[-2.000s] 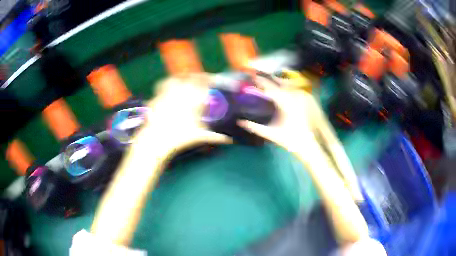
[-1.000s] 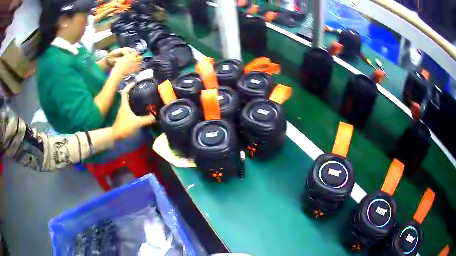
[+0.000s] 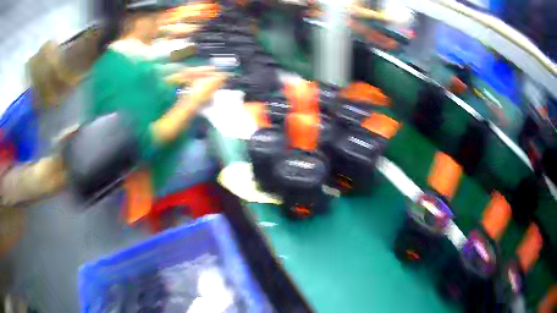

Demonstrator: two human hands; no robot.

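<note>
The view is strongly blurred. Neither of my own hands is in view. A cluster of black speakers with orange straps stands on the green bench. To the right, a speaker with a pink-purple light ring stands apart, and another lit speaker is nearer the right edge. At the left, another person's hand holds a dark speaker off the bench, its orange strap hanging down.
A blue crate with clear plastic and dark parts is at the lower left, beside the bench's dark edge. A person in green works at the upper left, near a red stool. More speakers stand beyond the white stripe.
The other person's hand has moved left, carrying a speaker away from the cluster. The view has shifted, so the bench things appear farther right. The rings on the right now look pink-purple.
</note>
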